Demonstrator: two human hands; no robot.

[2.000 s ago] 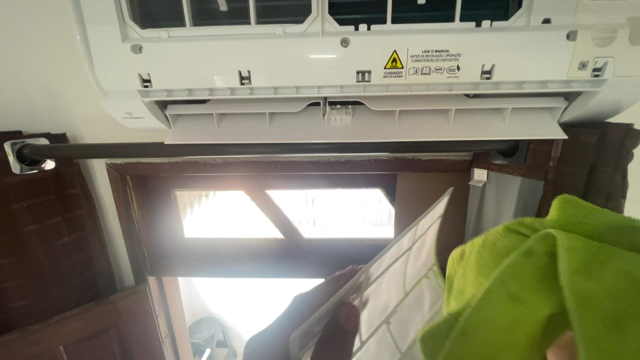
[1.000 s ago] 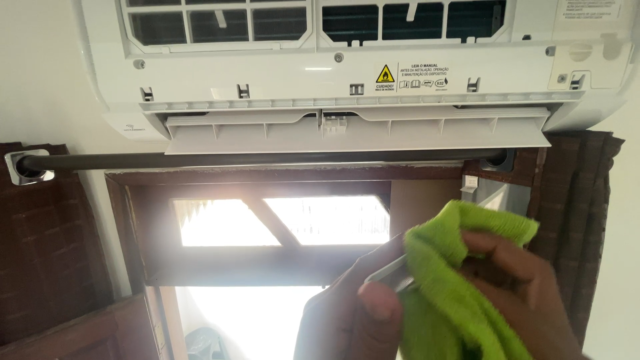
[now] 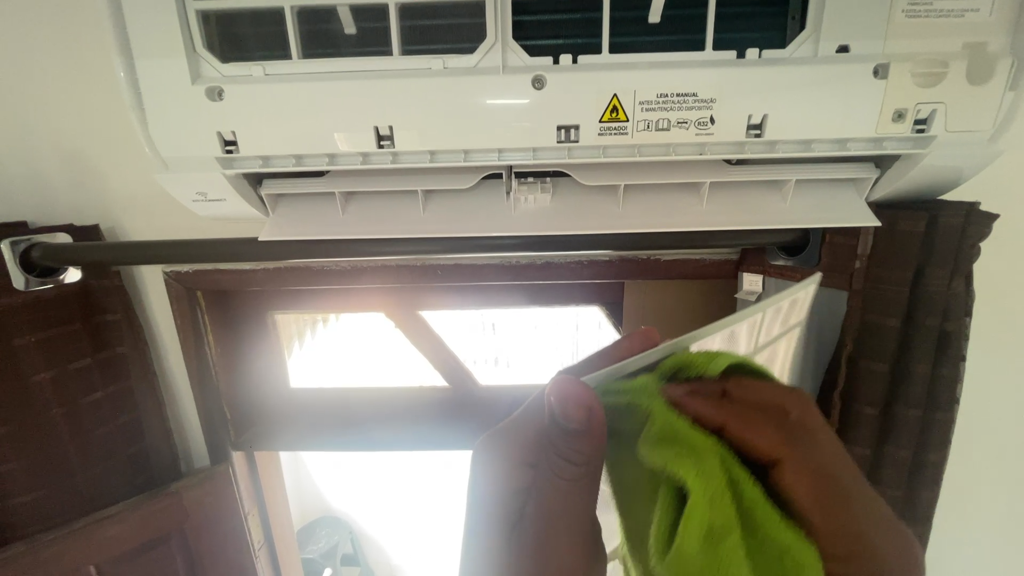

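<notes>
My left hand (image 3: pixel 552 464) grips the lower left end of a white air-conditioner filter (image 3: pixel 768 328), a flat framed mesh panel tilted up to the right. My right hand (image 3: pixel 784 448) holds a bright green cloth (image 3: pixel 688 480) against the panel's near face, close to my left thumb. The cloth hangs down in folds and hides the lower part of the panel. Above both hands, a white wall-mounted air conditioner (image 3: pixel 448 104) has its front cover off or raised, with grille openings showing and its white louver flap (image 3: pixel 560 212) tilted out.
Below the unit a dark curtain rod (image 3: pixel 384 248) crosses the view, with brown curtains (image 3: pixel 72 384) (image 3: pixel 904 360) at both sides. Behind my hands are a wooden door frame (image 3: pixel 448 272) with bright glass panes and a wooden door leaf (image 3: pixel 152 528) at lower left.
The cloth, at the right two seconds ago, has come against the panel beside my left hand. Since one second ago, more of the panel shows above the cloth.
</notes>
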